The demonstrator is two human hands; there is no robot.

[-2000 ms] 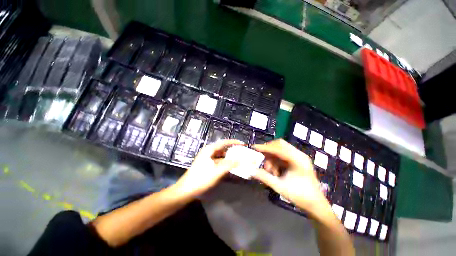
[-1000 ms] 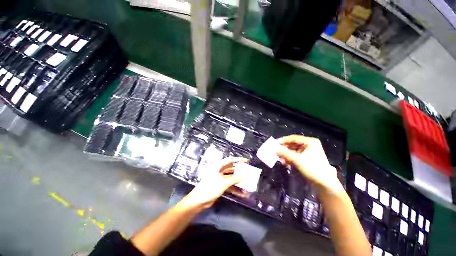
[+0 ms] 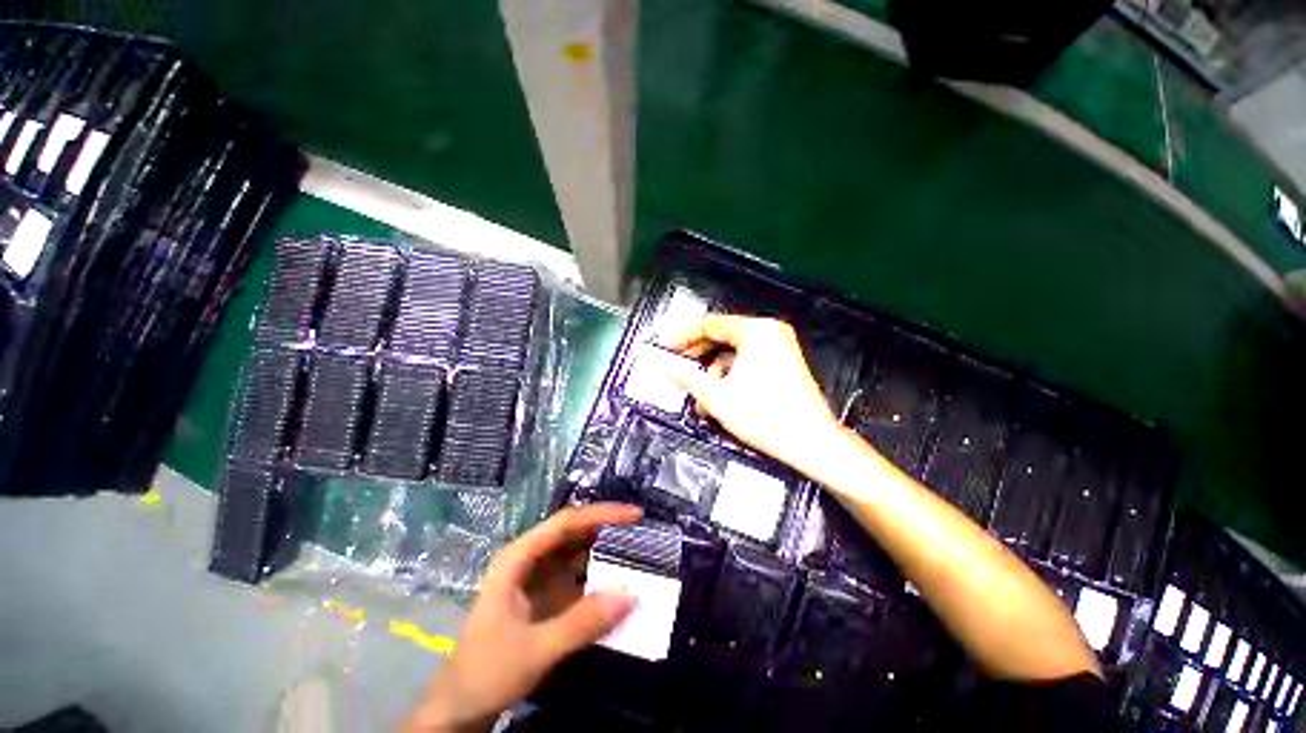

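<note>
My left hand (image 3: 537, 609) holds a small stack of flat pieces (image 3: 637, 609), white face up with dark layered edges, over the near left part of the black tray (image 3: 988, 444). My right hand (image 3: 752, 380) holds a single white-faced piece (image 3: 659, 380) at the tray's far left pockets. Another white square (image 3: 682, 311) shows just beyond it. One white square (image 3: 748, 501) lies in the tray's middle row and another (image 3: 1097, 616) further right. My fingers partly hide the pocket below the held piece.
A clear supply tray (image 3: 387, 523) with dark ribbed rows stands left of the black tray. Further left is a tall stack of filled black trays (image 3: 158, 272). A pale post (image 3: 573, 129) rises behind. Another filled black tray (image 3: 1217, 630) is at the right edge.
The view has shifted closer to the tray's left end. My right hand has moved with its piece to the far left pockets. My left hand still holds the stack, now with its layered edge visible.
</note>
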